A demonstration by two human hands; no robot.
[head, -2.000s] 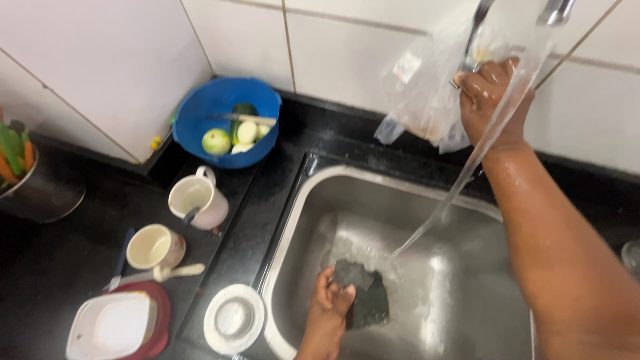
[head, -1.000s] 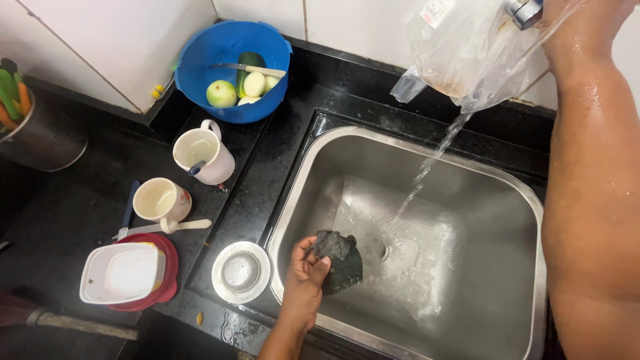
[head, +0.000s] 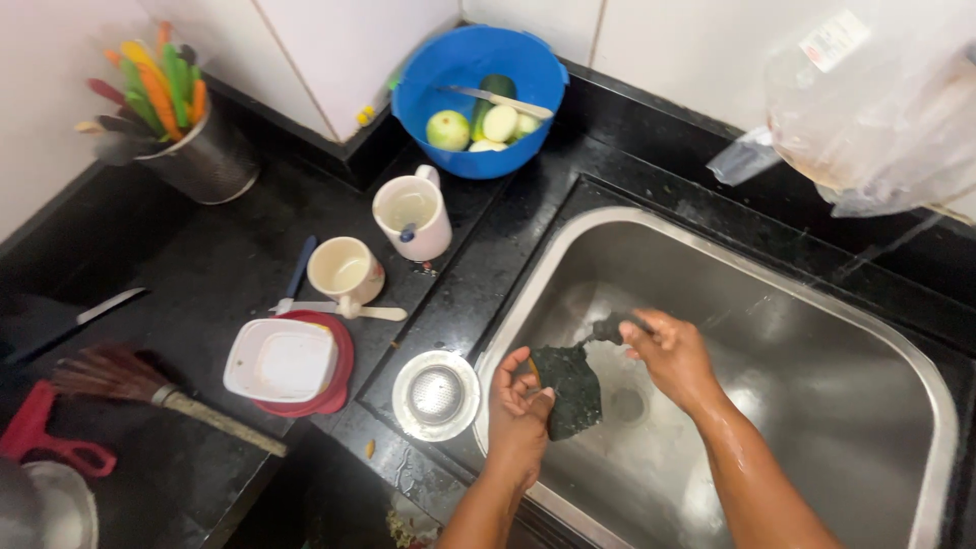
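Over the left part of the steel sink [head: 823,450], my left hand [head: 522,412] holds a dark scouring pad [head: 568,389] by its left edge; a sliver of yellow shows there. My right hand [head: 671,351] pinches a dark grey, ragged piece [head: 610,328] at the pad's upper right corner. It looks like a scrap or mesh scrubber, and whether it is joined to the pad I cannot tell. A steel drain strainer [head: 436,395] lies on the counter just left of my left hand. The sink's drain shows between and below the hands.
A blue basin [head: 480,164] holds vegetables and a knife [head: 518,104]. Left of the sink stand two mugs [head: 427,236], a white container [head: 282,358] on a red lid, a brush [head: 221,423] and a utensil holder [head: 206,160]. A plastic bag [head: 877,130] hangs at the upper right.
My right hand has come down from the tap area to the dark piece beside my left hand. Running water showed in the earlier frames; no stream shows now. The view has shifted left.
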